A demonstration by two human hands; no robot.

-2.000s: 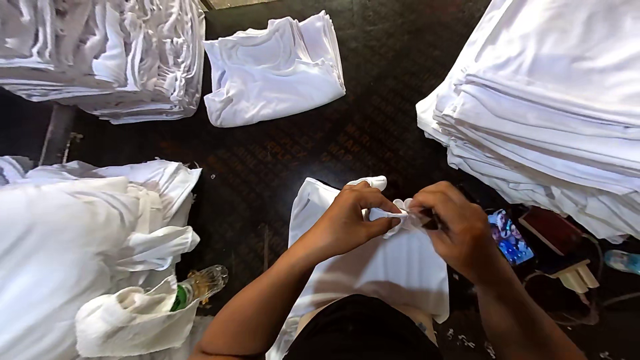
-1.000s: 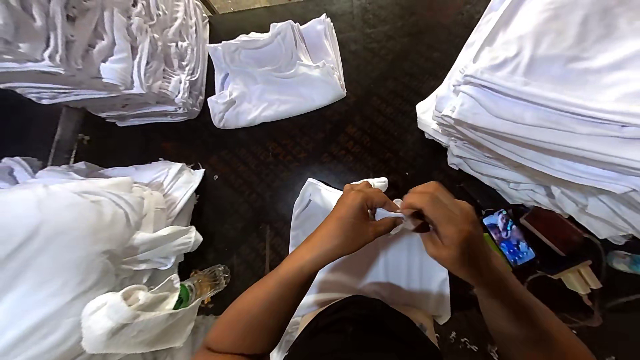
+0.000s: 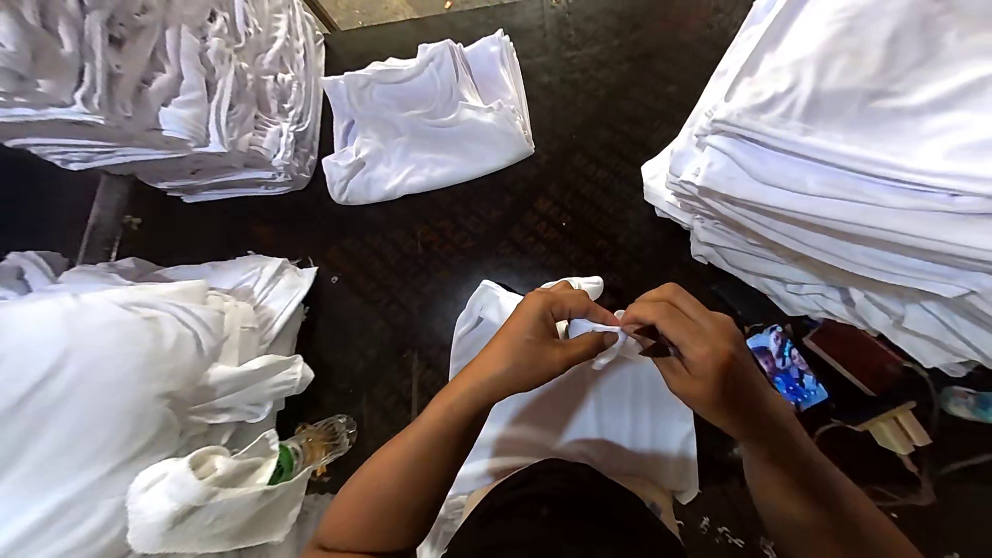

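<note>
A white garment (image 3: 589,426) lies spread over the dark table edge and my lap. My left hand (image 3: 542,337) pinches a gathered bit of its white fabric between thumb and forefinger. Close against it, my right hand (image 3: 690,356) grips the same fabric at the fingertips and also holds a small dark pointed tool (image 3: 653,341), partly hidden by the fingers; its kind cannot be told. The fingertips of both hands nearly touch.
Stacks of white garments stand at the upper left (image 3: 232,116), the left (image 3: 93,387) and the right (image 3: 837,178). A folded white garment (image 3: 426,124) lies at the top. A bottle (image 3: 318,446), a lit phone (image 3: 787,368), a brown box-like object (image 3: 856,356) and a plug adapter (image 3: 895,426) lie nearby.
My right hand has shifted slightly at the pinched fabric, and the dark tool tip shows more plainly than one second ago. My left hand has stayed about where it was.
</note>
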